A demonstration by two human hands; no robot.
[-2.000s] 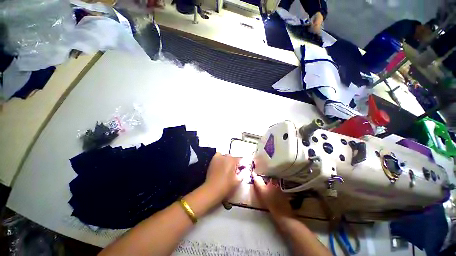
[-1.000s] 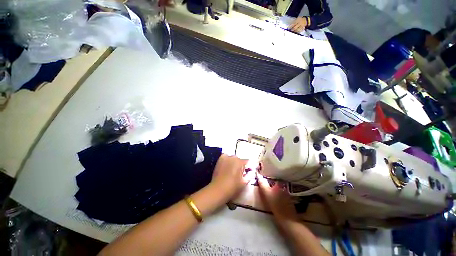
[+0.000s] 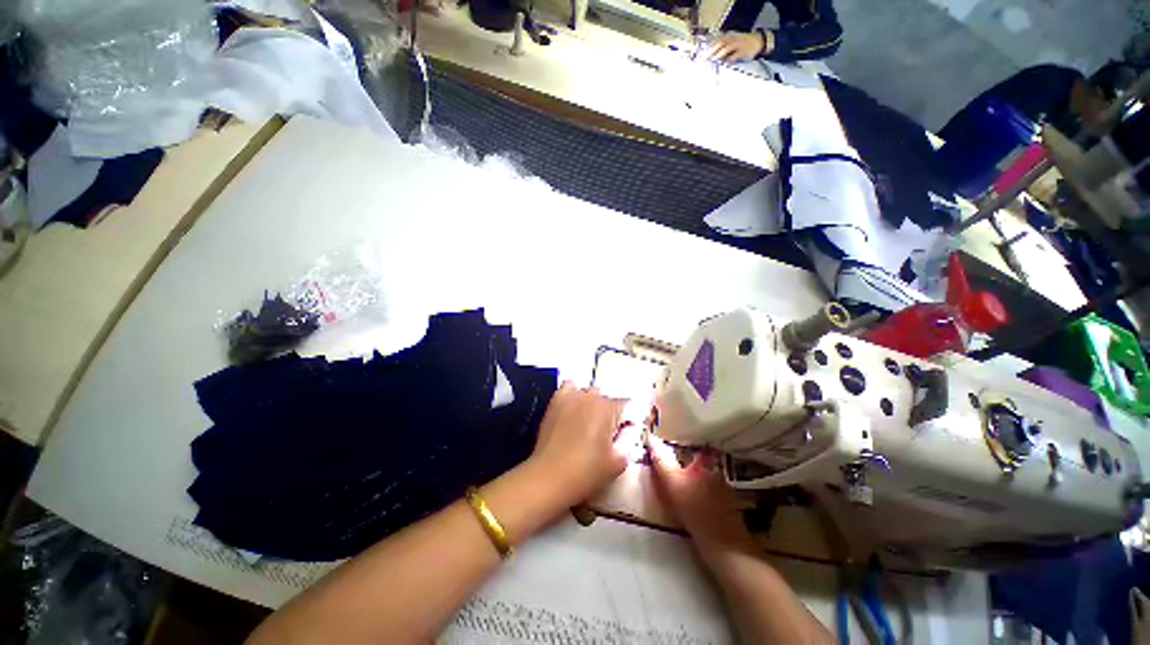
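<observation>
My left hand [image 3: 583, 439], with a gold bracelet at the wrist, lies at the needle area of the cream-white sewing machine [image 3: 933, 466]. My right hand [image 3: 691, 485] is beside it, partly under the machine head. The fingertips of both hands meet in bright glare below the left end of the head. A small dark piece shows there, too blurred to make out, and the needle is hidden. A fanned stack of dark cut pieces [image 3: 353, 447] with jagged edges lies left of my left hand, with a small pale patch near its right side.
A small clear bag with dark contents [image 3: 278, 325] lies above the stack. A red bottle [image 3: 940, 324] stands behind the machine head. Blue scissors handles [image 3: 868, 615] show below the machine. White panels with dark edging [image 3: 826, 202] lie beyond. Another person's hand [image 3: 738, 48] works opposite; a green basket [image 3: 1112, 363] is far right.
The view has shifted slightly, so the stack and machine sit a little further right than at first. Both hands keep their place at the needle area. The other person's hand opposite has moved left.
</observation>
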